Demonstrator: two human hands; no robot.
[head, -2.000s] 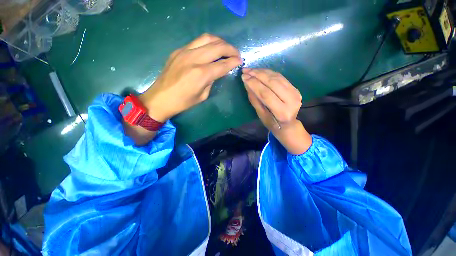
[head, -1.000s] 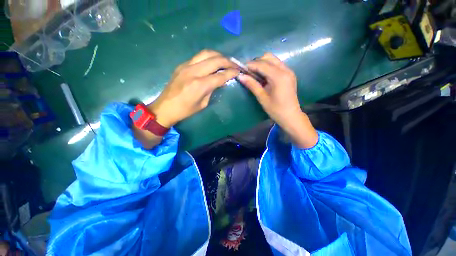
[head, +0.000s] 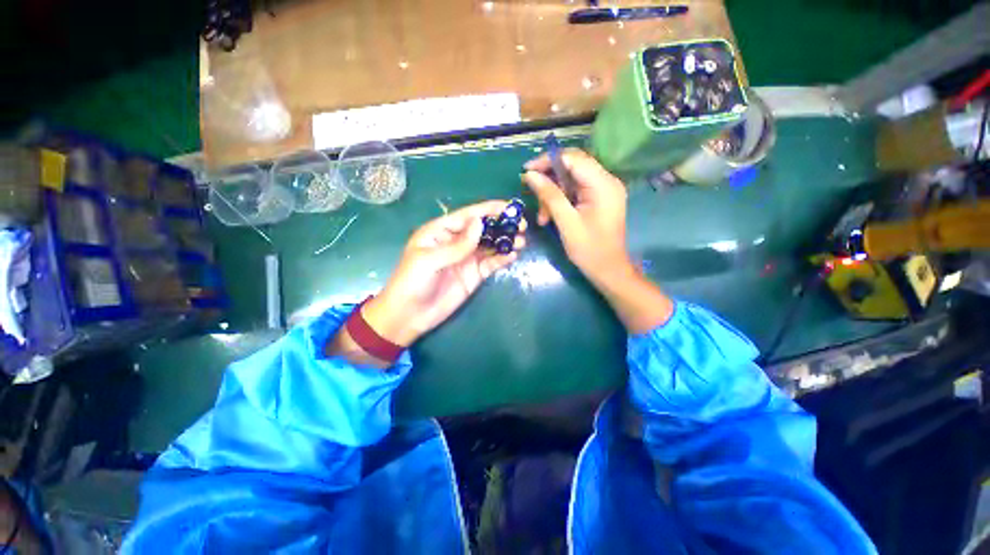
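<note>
My left hand (head: pixel 451 260) is palm up and holds a small dark camera module or lens cover (head: pixel 502 230) with round lens rings between its fingertips, above the green mat. My right hand (head: pixel 586 211) is just to the right, apart from the part. It holds a slim dark blue stick-like tool (head: pixel 558 163) whose tip points up and away; its exact type I cannot tell.
Clear plastic cups (head: pixel 371 173) with tiny pale pieces stand back left. A green bin (head: pixel 641 128) of dark parts and a tape roll (head: pixel 760 136) stand back right. A drawer cabinet (head: pixel 103 233) and grey bar (head: pixel 273 291) are left, a yellow-black box (head: pixel 877 291) right.
The view has tipped up, showing the brown board and green bin. My left hand has turned palm up with the lens part visible. My right hand has moved apart from it, with a dark stick in it.
</note>
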